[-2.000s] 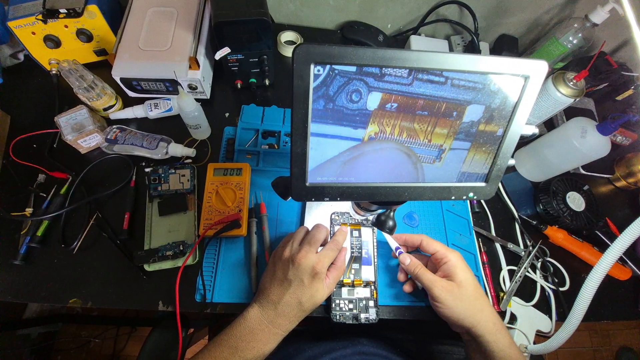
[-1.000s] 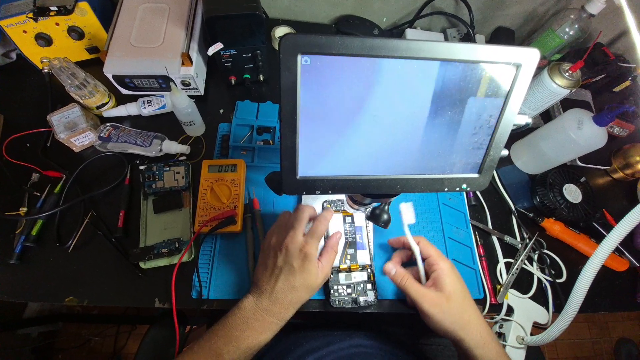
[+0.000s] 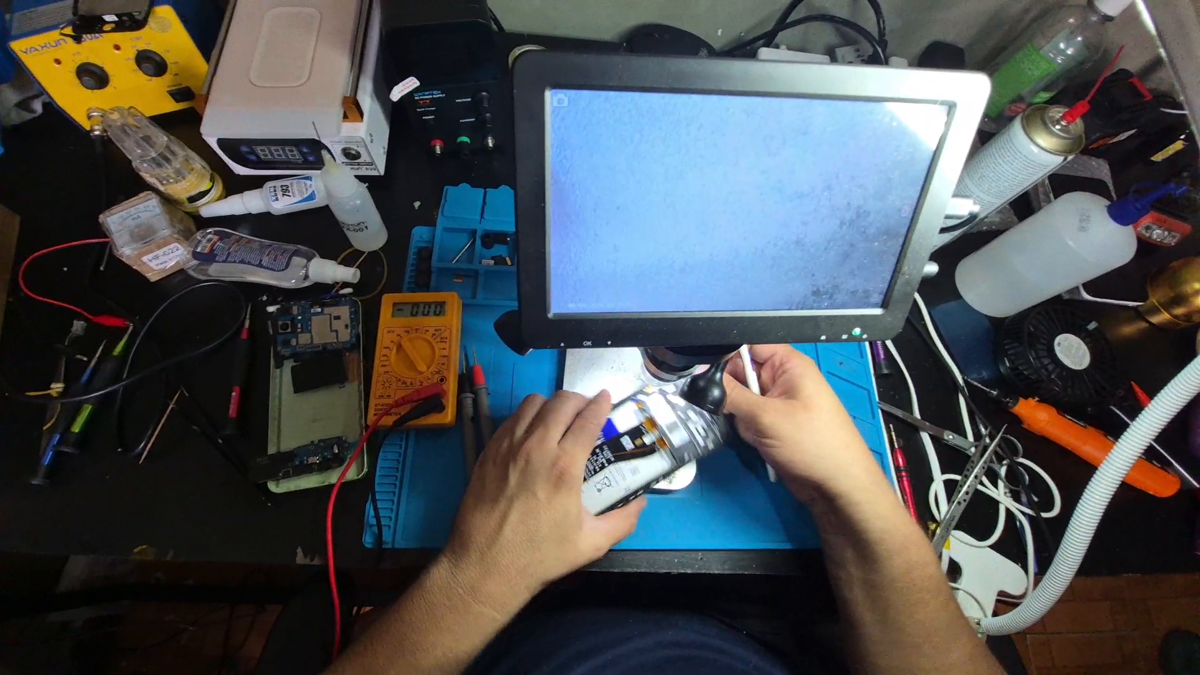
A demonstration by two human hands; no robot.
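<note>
An opened smartphone (image 3: 647, 445) with its battery and flex cables exposed is tilted between my hands, below the digital microscope's monitor (image 3: 722, 202). My left hand (image 3: 539, 473) grips its lower left end, the thumb along the near edge. My right hand (image 3: 797, 417) is at its far right end and holds a slim white brush handle (image 3: 750, 370) between thumb and fingers; the brush's head is hidden behind the monitor. The microscope's black part (image 3: 705, 387) hangs over the phone's right end. Beneath lies the metal base plate (image 3: 591, 368) on a blue silicone mat (image 3: 712, 525). The screen shows a blurred bluish surface.
Left of the mat lie a yellow multimeter (image 3: 410, 361) with probes, another phone's frame with boards (image 3: 316, 394), screwdrivers, and bottles. To the right are metal tweezers (image 3: 966, 492), white cables, an orange-handled tool (image 3: 1092, 445), a small black fan (image 3: 1055, 352) and a white hose (image 3: 1106, 506).
The phone has turned from upright in view to slanted, and my left hand has moved from its top to its lower left end. My right hand has moved up to the phone with the brush.
</note>
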